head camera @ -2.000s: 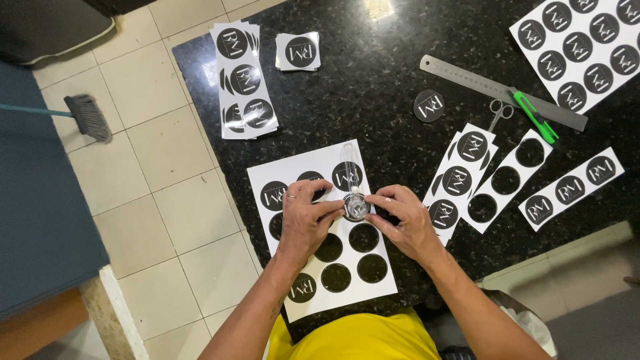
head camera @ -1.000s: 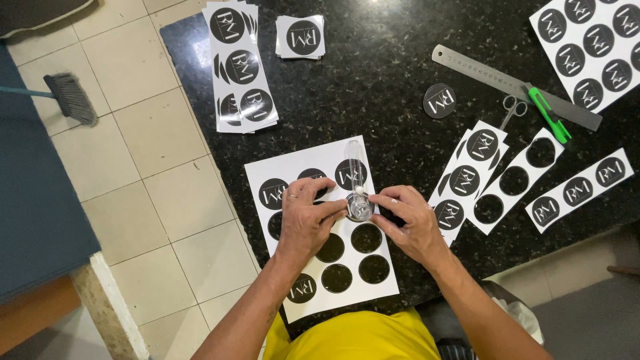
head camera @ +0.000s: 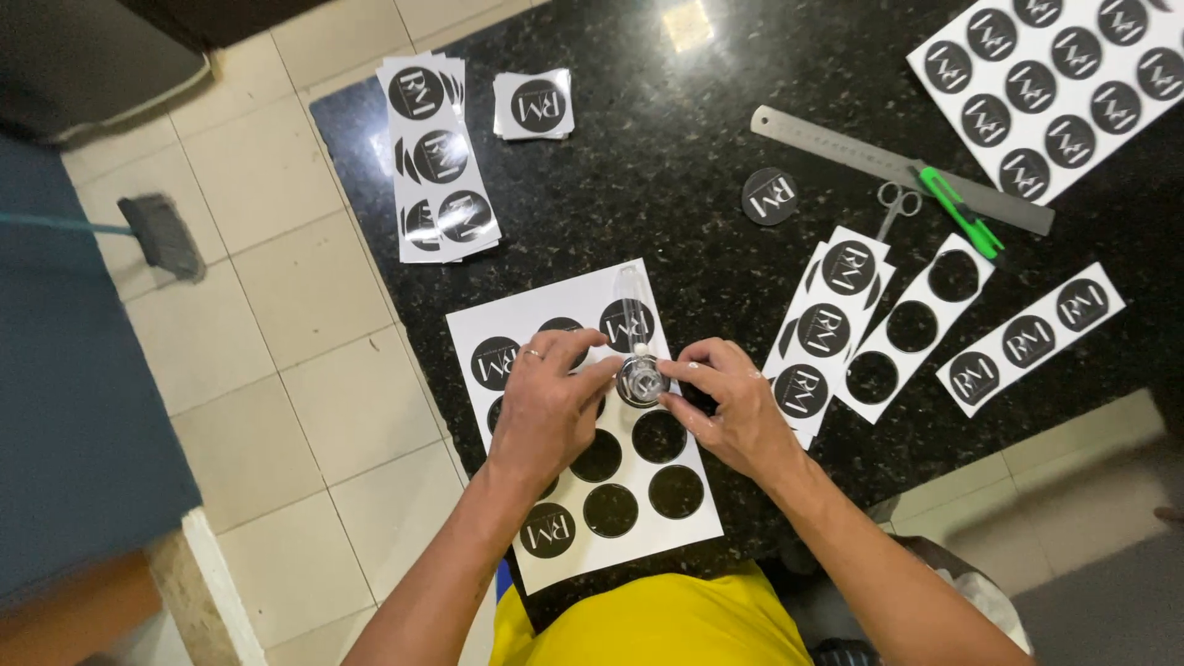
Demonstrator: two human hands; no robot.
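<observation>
A clear plastic circle cutter [head camera: 640, 375] with a long transparent arm stands on a white sheet [head camera: 592, 573] of round black stickers. The sheet has several round cut-outs through which dark granite shows. My left hand [head camera: 550, 402] holds the cutter's left side between thumb and fingertips. From the right, my right hand [head camera: 731, 402] pinches the other side with thumb and index finger. The arm of the tool points away from me, over a printed black circle [head camera: 626, 324]. What lies right under the cutter's base is mostly hidden.
Sticker strips [head camera: 823, 330] lie to the right, near small scissors [head camera: 895, 205], a steel ruler [head camera: 832, 148] and a green utility knife [head camera: 962, 213]. One loose round sticker [head camera: 769, 196] is on the granite counter [head camera: 647, 176]. More strips [head camera: 439, 157] and cut squares [head camera: 534, 104] lie at back left.
</observation>
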